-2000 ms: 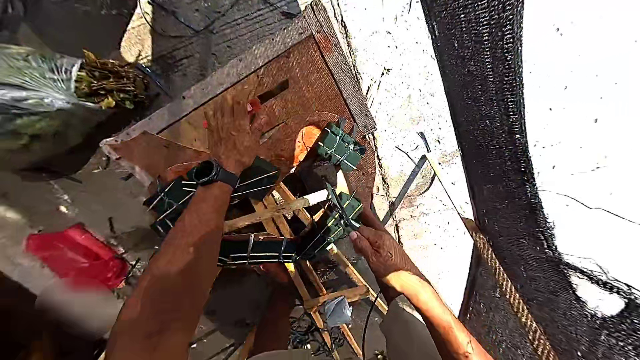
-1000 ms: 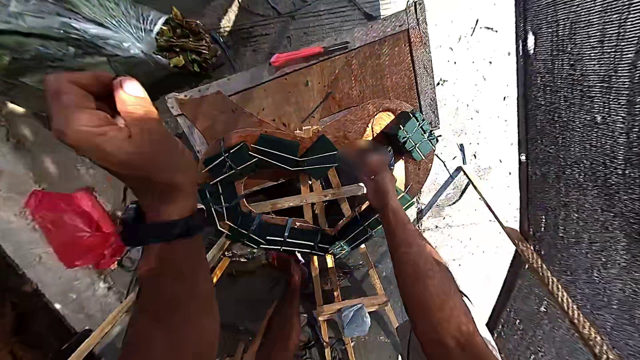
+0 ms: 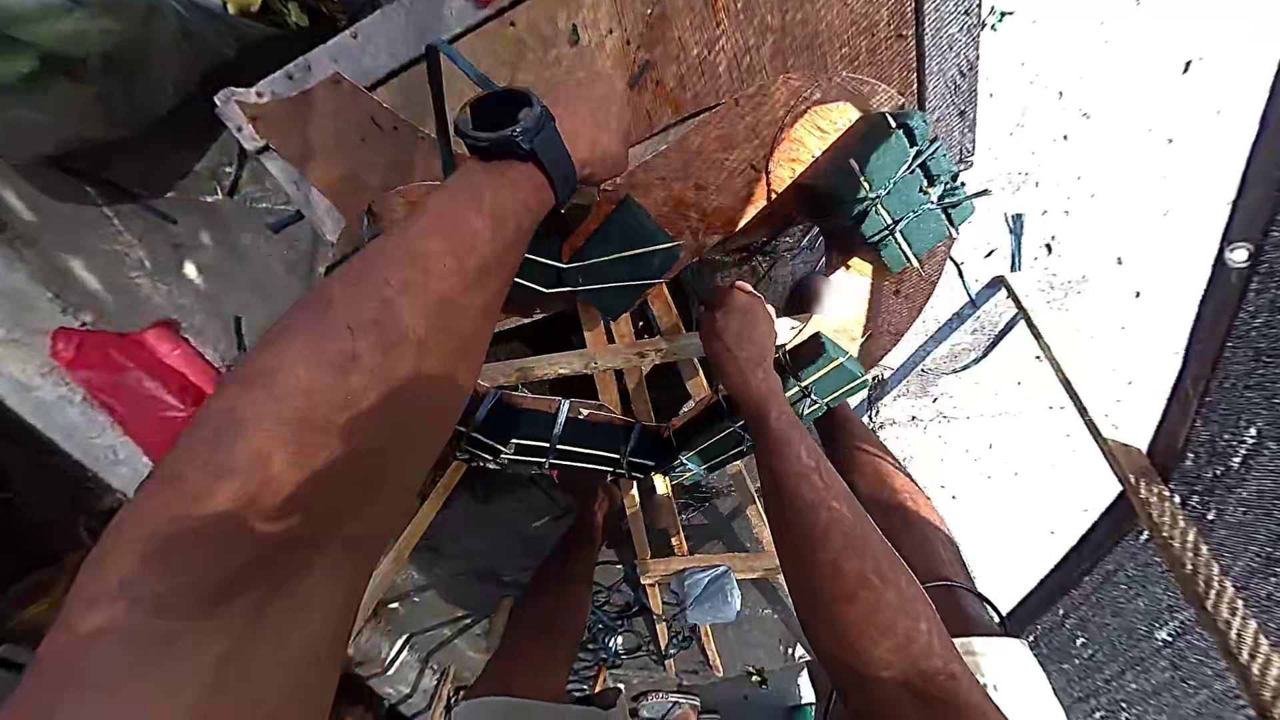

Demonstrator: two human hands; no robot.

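Green floral foam blocks [image 3: 625, 258], tied on with pale and dark strips, form a ring over a wooden slat frame [image 3: 590, 362]. My left hand [image 3: 580, 120], a black watch on its wrist, lies over the brown board beyond the ring; its fingers are blurred and partly hidden behind the wrist. My right hand [image 3: 740, 335] is closed at the ring's right side, around something dark that I cannot make out, by the end of a wooden slat. A separate-looking bundle of green foam [image 3: 905, 190], bound with dark strips, stands at the upper right.
Behind the ring lies a brown wooden board [image 3: 760, 50] with a metal edge. A red plastic piece [image 3: 135, 380] is on the ground at left. A rope [image 3: 1195, 560] runs down the right side beside dark netting. Loose dark strips and a small clear plastic bag [image 3: 708, 593] are below.
My left hand has moved from the upper left to over the board beyond the ring. My right hand stays by the ring's right side. The view is now closer to the ring.
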